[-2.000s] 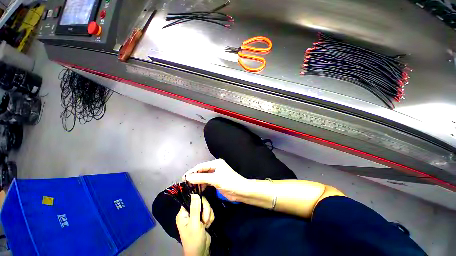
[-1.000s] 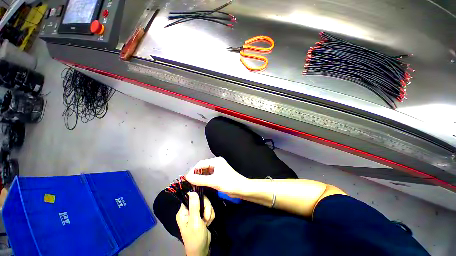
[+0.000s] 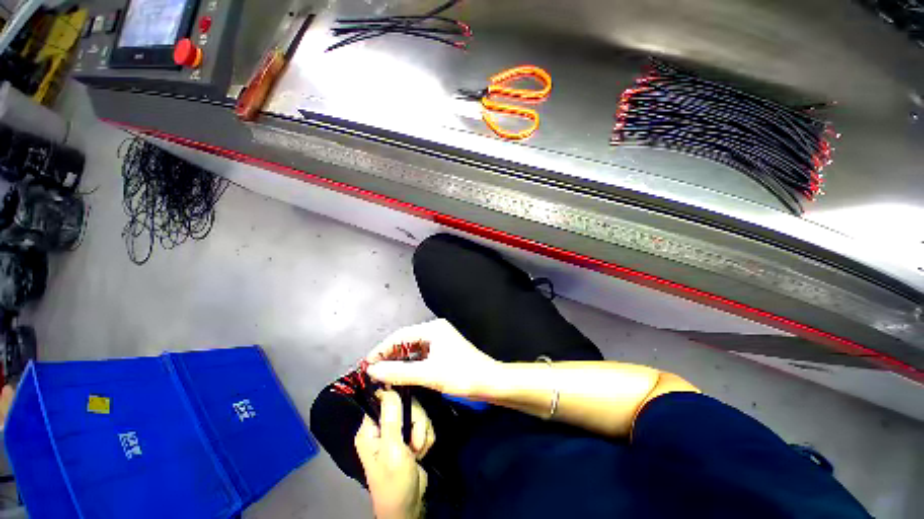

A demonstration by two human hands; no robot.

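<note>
My left hand (image 3: 395, 454) comes up from the bottom edge and is closed around a bunch of short black cables (image 3: 407, 416), held over my knee. The cables' thin red ends (image 3: 351, 382) fan out to the left above it. My right hand (image 3: 431, 357), with a bracelet at the wrist, reaches in from the right just above my left hand. Its thumb and fingertips close on cores at the cable ends, and red ends also show between its curled fingers. The hands partly hide the bunch.
The steel table (image 3: 405, 96) holds orange-handled scissors (image 3: 515, 101), a brown-handled tool (image 3: 265, 83), a few loose cables (image 3: 400, 30) and a wide cable row (image 3: 724, 132). A control panel (image 3: 221, 61) is upper left, a blue crate (image 3: 152, 436) lower left, black cable coils (image 3: 167, 198) on the floor.
My right fingertips have shifted slightly left and down over the cable ends. Red ends now show within the right hand's fingers. My left hand has stayed almost still.
</note>
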